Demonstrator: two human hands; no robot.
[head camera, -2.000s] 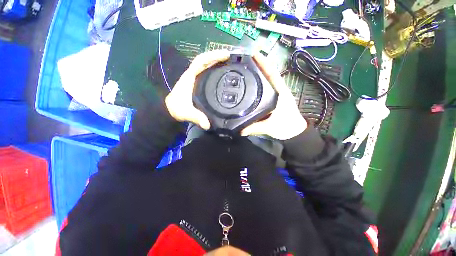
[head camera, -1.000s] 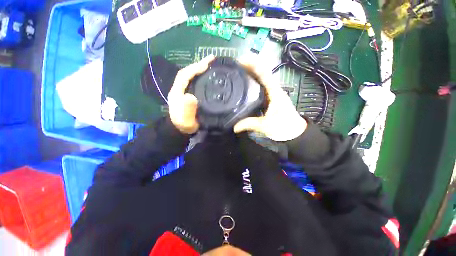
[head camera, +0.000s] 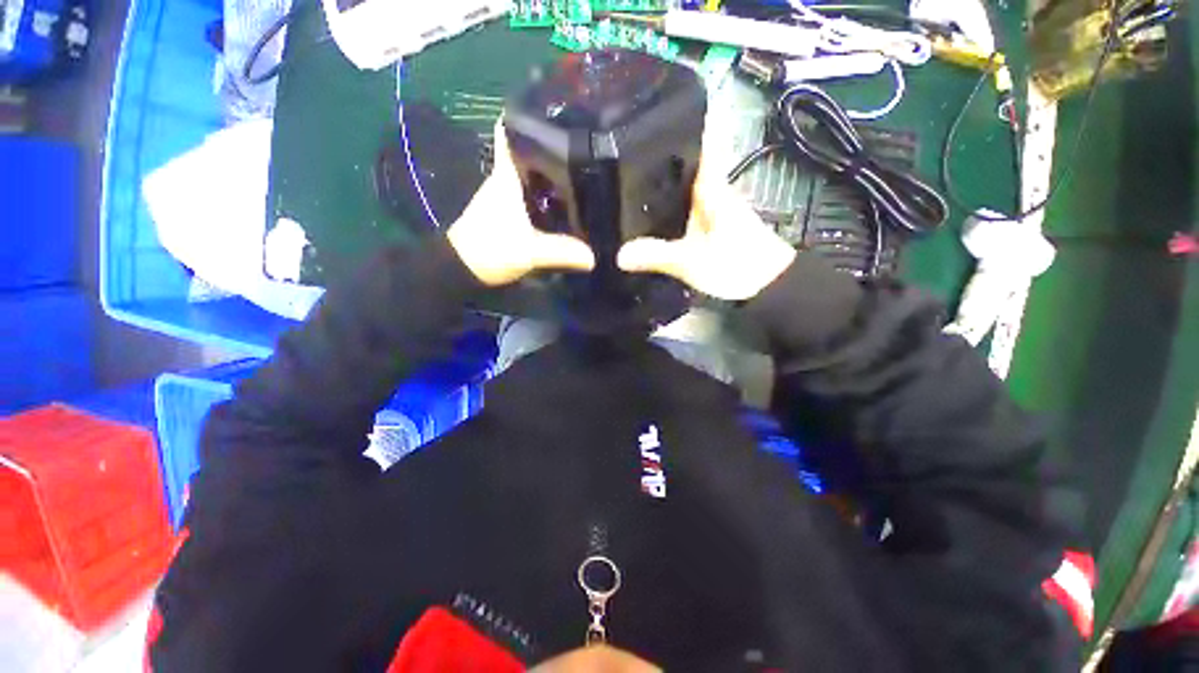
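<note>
The black socket tower housing (head camera: 602, 151) is held up in front of my chest, with its faceted sides and a corner ridge facing me. Dark outlets show on its side faces. Its top end is blurred. My left hand (head camera: 516, 230) grips its left side, and my right hand (head camera: 717, 230) grips its right side. Both thumbs point inward along the lower part of the sides. The other fingers are hidden behind the housing.
A white power strip (head camera: 418, 26) and green circuit boards (head camera: 611, 33) lie at the back. A coiled black power cord (head camera: 855, 164) lies on a slotted dark panel at right. A blue bin (head camera: 132, 237) with white bags and a red bin (head camera: 86, 506) stand at left.
The housing has tilted, so its sides now face me instead of the round end with two outlets. Both hands have turned with it, thumbs now closer together.
</note>
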